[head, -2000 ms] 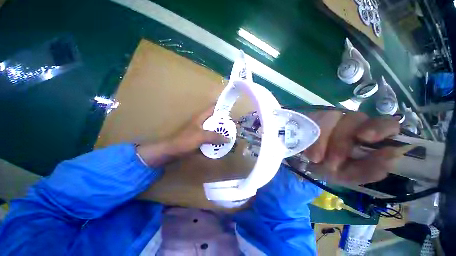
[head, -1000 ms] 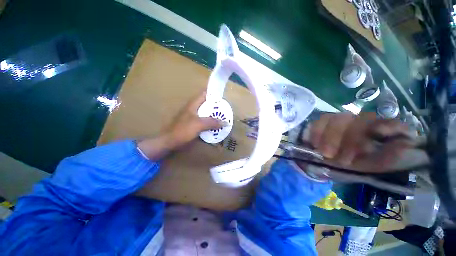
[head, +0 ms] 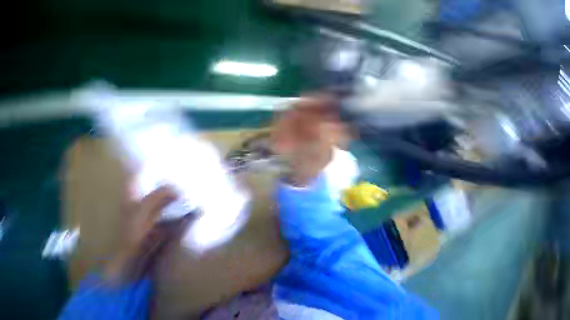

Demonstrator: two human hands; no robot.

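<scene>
The picture is strongly blurred. My left hand [head: 147, 219] is at the lower left with its fingers on the white cat-ear headphones [head: 187, 175], which lie slanted over the brown cardboard mat [head: 94, 187]. The ear cups cannot be made out. My right hand [head: 309, 134] is raised near the mat's upper right, right of the headphones and apart from them. The pale suspended tool [head: 406, 94] is right of my right hand; whether the fingers touch it or hold anything is too blurred to tell.
A yellow squeeze bottle [head: 364, 195] is right of the mat, with a white cloth-like patch [head: 342, 170] beside it. A thick black hose [head: 437, 159] crosses at the right. A white rail [head: 231, 101] runs behind the mat across the green bench.
The view has swung right, so things sit further left. The headphones have tilted and lie lower left, with my left hand still on them. My right hand appears smaller and away from the tool body.
</scene>
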